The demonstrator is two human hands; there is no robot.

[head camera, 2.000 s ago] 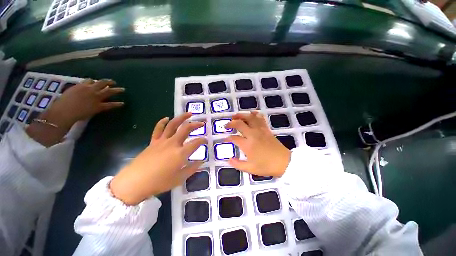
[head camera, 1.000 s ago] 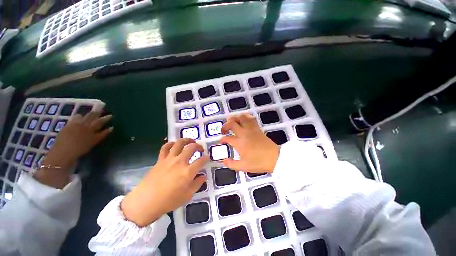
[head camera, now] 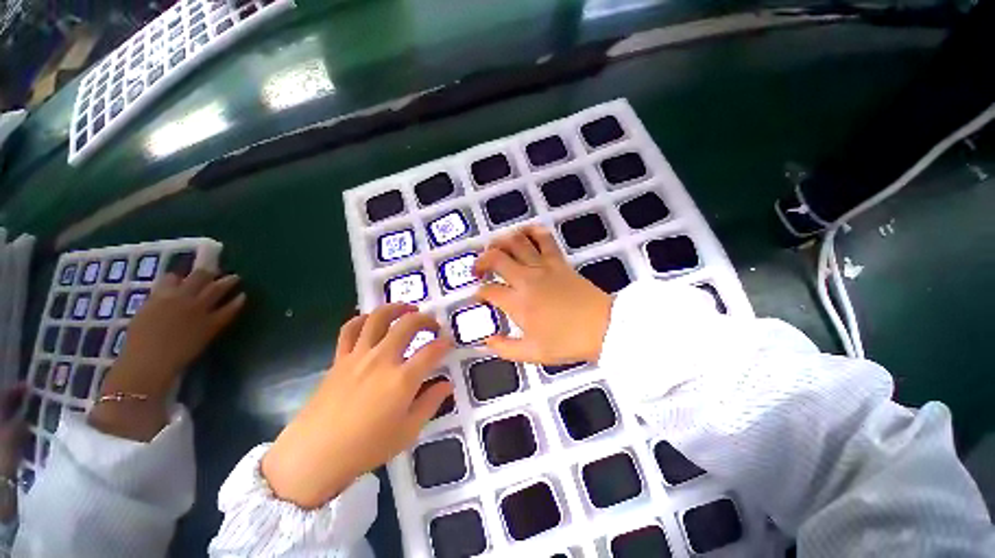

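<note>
The white foam tray [head camera: 354, 234] lies in front of me, with smartwatch heads in its pockets. Several heads in the two left columns are lit white with blue-violet edges, such as the lit watch head [head camera: 475, 324]; some show a small square pattern. The rest have black faces. My left hand [head camera: 366, 398] rests over the left column, its fingertips on a partly covered lit watch head [head camera: 418, 342]. My right hand [head camera: 549, 303] is over the middle columns, fingertips at the right edges of two lit heads. Both hands have fingers apart and hold nothing lifted.
At left, another person's hand [head camera: 175, 327] is over a neighbouring tray [head camera: 202, 254] with some lit watches. Another white tray [head camera: 79, 150] of watches lies at the far left. A white cable [head camera: 911, 172] runs at right on the dark green workbench [head camera: 278, 305].
The view has turned, so my tray looks more tilted. My hands have drawn closer over the lit heads; my left hand's fingers are bent more. The neighbour's hand has moved lower.
</note>
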